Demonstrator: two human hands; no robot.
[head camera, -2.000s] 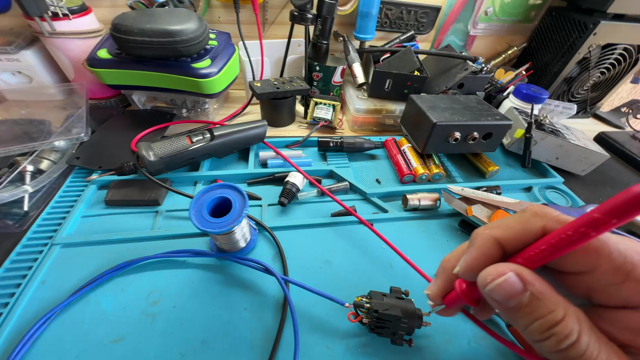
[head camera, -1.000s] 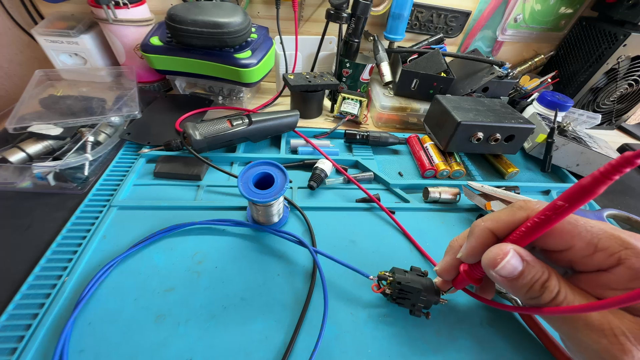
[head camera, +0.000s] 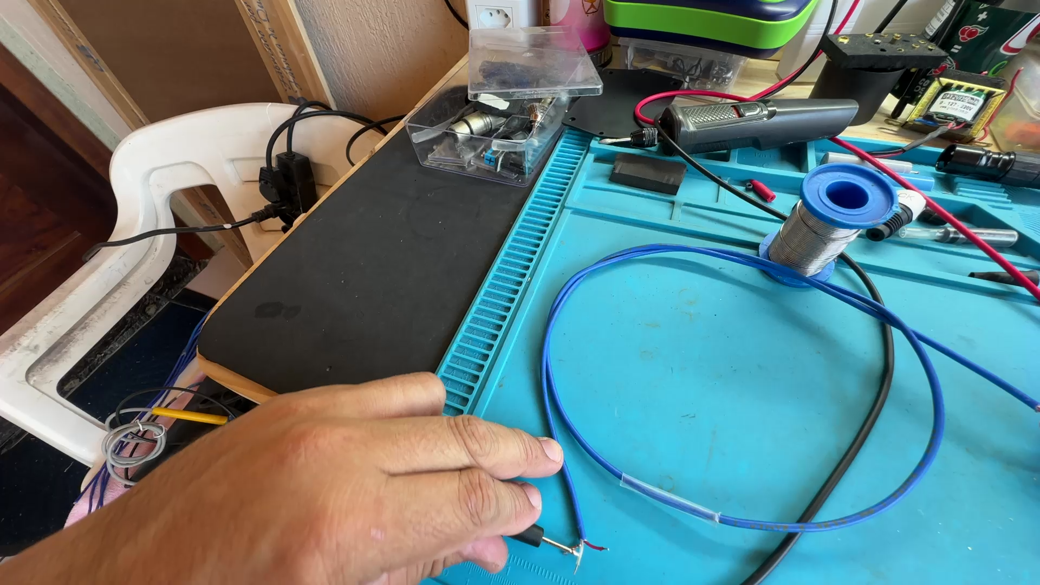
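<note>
My left hand (head camera: 390, 479) comes in from the lower left, its fingers closed around a black test probe (head camera: 530, 535). The metal tip of the probe meets the stripped end of a blue cable (head camera: 579, 543), where a bare wire and a short red wire stick out. That cable (head camera: 546, 357) lies in a loop on the blue silicone mat, with a piece of clear tubing (head camera: 670, 498) around it. The probe's black lead (head camera: 853, 463) crosses under the loop. A blue spool of solder (head camera: 816, 231) stands at the loop's far side. My right hand is out of view.
A multimeter-like grey device (head camera: 756, 122) with red and black leads lies behind the spool. A clear plastic box (head camera: 496, 138) of connectors sits on the black tabletop (head camera: 366, 260). At the left, a white plastic chair (head camera: 138, 171) stands beside the table edge, with black plugs (head camera: 288, 187) on it.
The view has swung far to the left. My left hand has come into view with the black probe. My right hand, the red probe and the black connector have gone out of view.
</note>
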